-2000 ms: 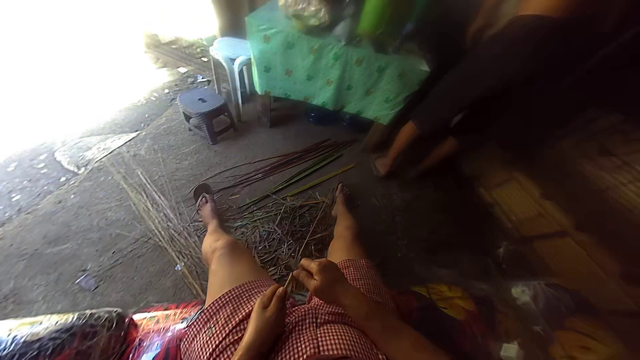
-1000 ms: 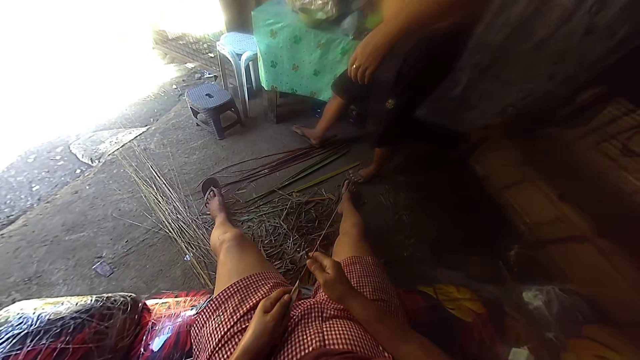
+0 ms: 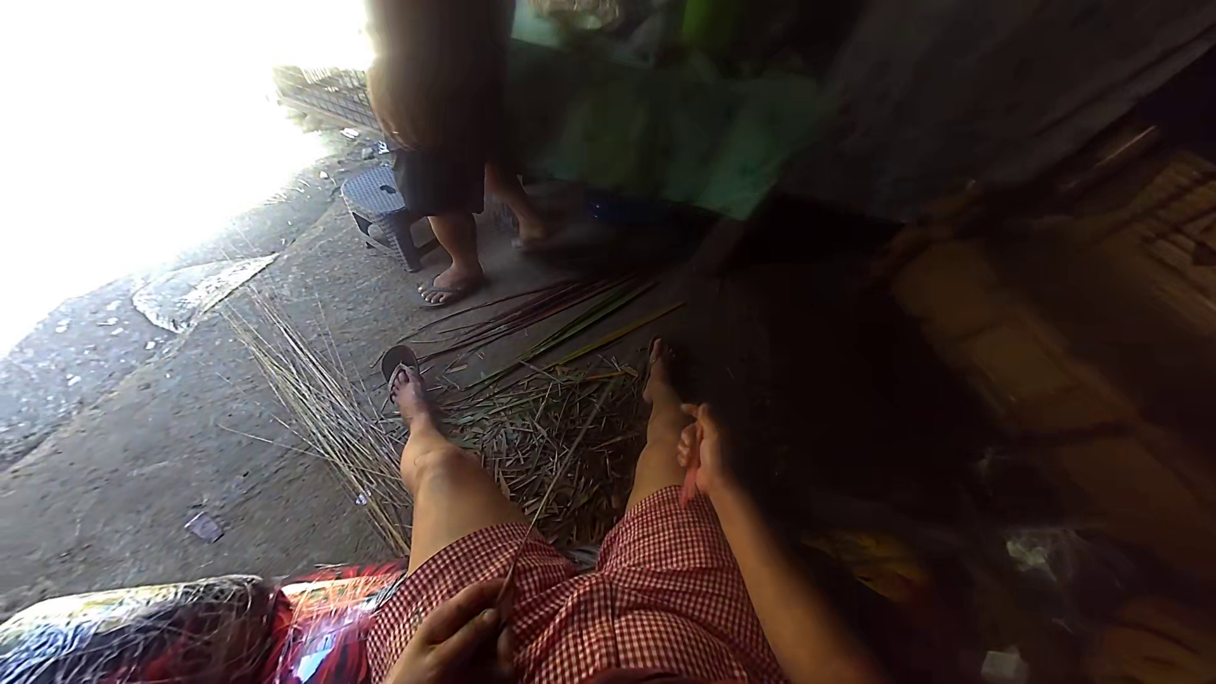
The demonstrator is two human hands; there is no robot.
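My left hand (image 3: 461,632) lies over my left thigh at the bottom, its fingers closed on a thin plant stem (image 3: 546,494) that slants up and away between my knees. My right hand (image 3: 701,451) is raised above my right knee, closed on a small reddish thing (image 3: 689,486), too blurred to name. Between my legs a pile of dry strips and trimmings (image 3: 560,437) covers the ground. Long pale stalks (image 3: 323,418) lie in a bundle beside my left leg, and green and dark reddish leaf strips (image 3: 560,328) lie beyond my feet.
Another person (image 3: 442,123) in dark shorts stands ahead, beside a grey plastic stool (image 3: 375,190). Behind is a table with a green cloth (image 3: 665,142). Plastic-wrapped bundles (image 3: 142,622) lie at my lower left. A flat piece of sacking (image 3: 204,285) lies on the ground at left.
My right hand has moved away from my left hand, to the right and forward. The other person has moved from the right of the table to the left, now in front of the stools.
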